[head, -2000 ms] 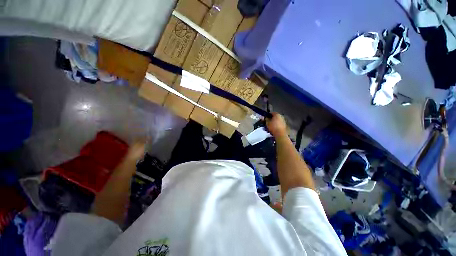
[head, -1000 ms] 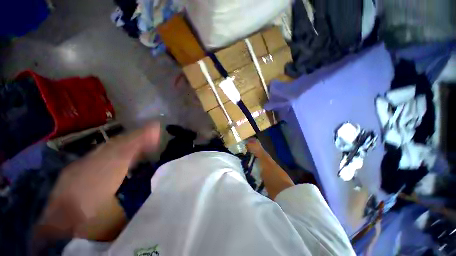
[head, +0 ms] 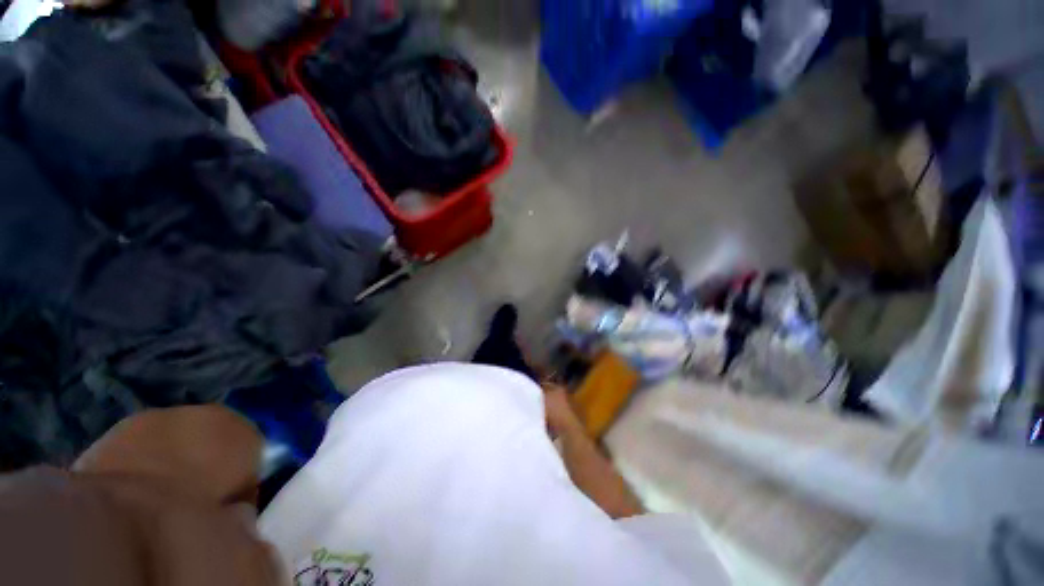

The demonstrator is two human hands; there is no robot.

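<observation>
A large heap of dark grey cloth [head: 149, 229] fills the left side. A red plastic basket [head: 447, 229] with dark grey cloth in it [head: 418, 120] stands on the floor beyond the heap. My left hand [head: 172, 452] is large and blurred at the lower left, close to the camera and partly cut off; its fingers cannot be made out. My right hand [head: 555, 406] is small, low beside my white shirt and next to an orange-brown board [head: 607, 392]; its fingers are unclear.
A pile of mixed white, blue and black cloth [head: 710, 326] lies on the floor ahead. A pale covered bale [head: 744, 458] is at the lower right. A brown carton [head: 876, 212] and blue bags [head: 618, 46] stand farther off. A purple surface [head: 326, 166] lies beside the basket.
The view has turned left, away from the strapped cartons and purple table. The grey heap now fills the left. My right hand has left the dark strap on the cartons.
</observation>
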